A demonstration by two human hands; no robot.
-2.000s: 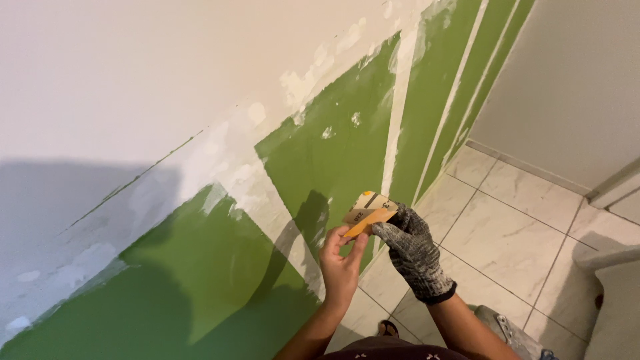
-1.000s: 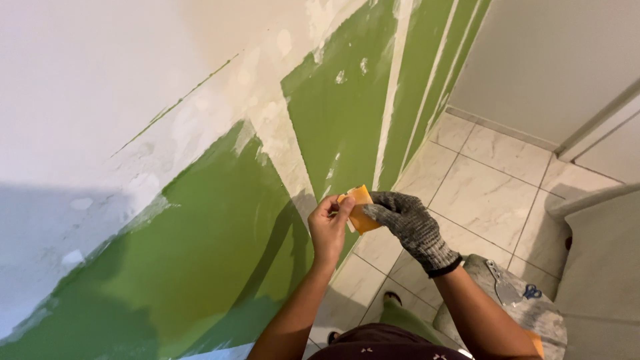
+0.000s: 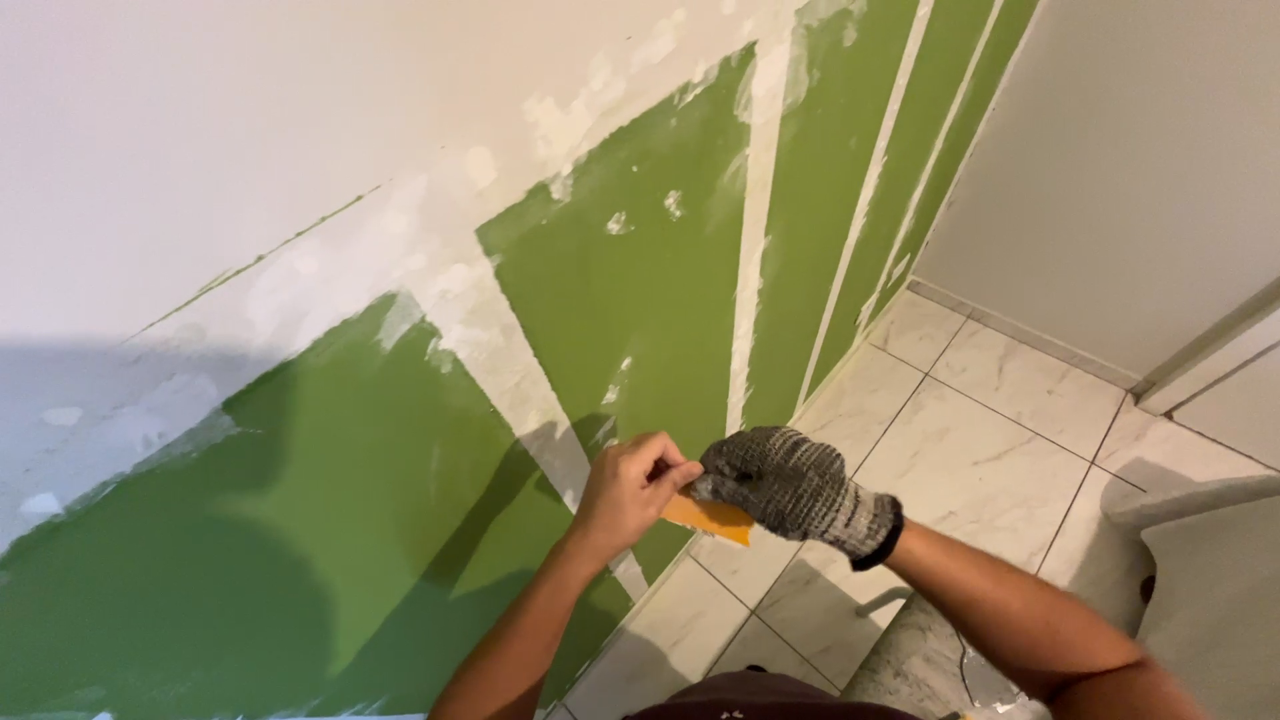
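Note:
An orange piece of sandpaper (image 3: 708, 517) is between my two hands, low in the middle of the view. My bare left hand (image 3: 632, 493) pinches its upper left edge between thumb and fingers. My right hand (image 3: 785, 487), in a grey knitted glove with a black cuff, grips its upper right part; the glove hides some of the sheet. The fingertips of both hands meet at the top edge. Beyond them stands a wall with green painted panels (image 3: 640, 270), pale bands between them and white filler patches (image 3: 618, 223).
Marbled floor tiles (image 3: 1000, 440) lie below on the right, against a plain pale wall (image 3: 1130, 180). A door frame (image 3: 1215, 350) is at the right edge. A rounded, stained pale object (image 3: 915, 655) stands beneath my right forearm, and a large pale covered object (image 3: 1215, 590) stands at lower right.
The sandpaper, earlier held raised with its printed backing showing, is now lower, orange side showing. My fingers have shifted to its top edge and my gloved hand has turned over it.

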